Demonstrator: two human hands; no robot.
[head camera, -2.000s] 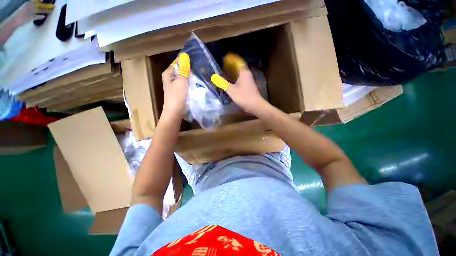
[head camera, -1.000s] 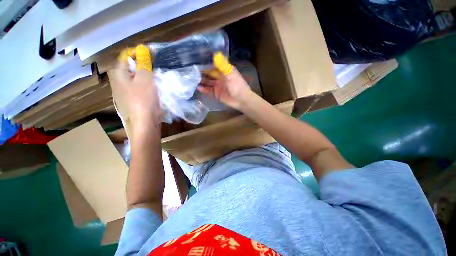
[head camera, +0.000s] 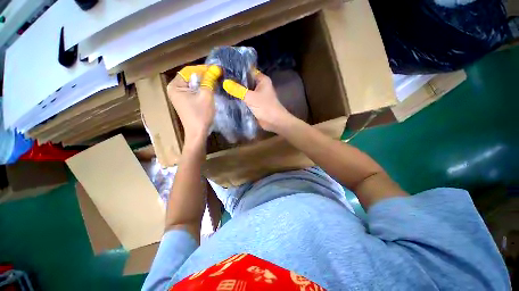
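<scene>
A bagged black plastic housing (head camera: 232, 63) is held between my two hands over the open carton (head camera: 364, 62). Its clear bag is crinkled and shiny. My left hand (head camera: 196, 94), with yellow finger cots, grips the bag's left side and also whitish bunched plastic (head camera: 227, 122) that hangs below. My right hand (head camera: 260, 99), also with yellow finger cots, pinches the bag's right side. The far fingers of my right hand are partly hidden behind the bag. Inside the carton, a grey flat patch (head camera: 289, 95) and dark shiny parts show behind my right hand.
White sheets (head camera: 142, 42) top cardboard stacks beyond and left of the carton, with black parts (head camera: 67, 50) on them. A waste carton with a raised flap (head camera: 116, 187) stands at lower left on the green floor. A black bin liner (head camera: 444, 40) lies at upper right.
The bagged part went from upright between my hands, to lying sideways further left, to roughly upright over the carton again. My right fingers, apart from it a second ago, now pinch the bag.
</scene>
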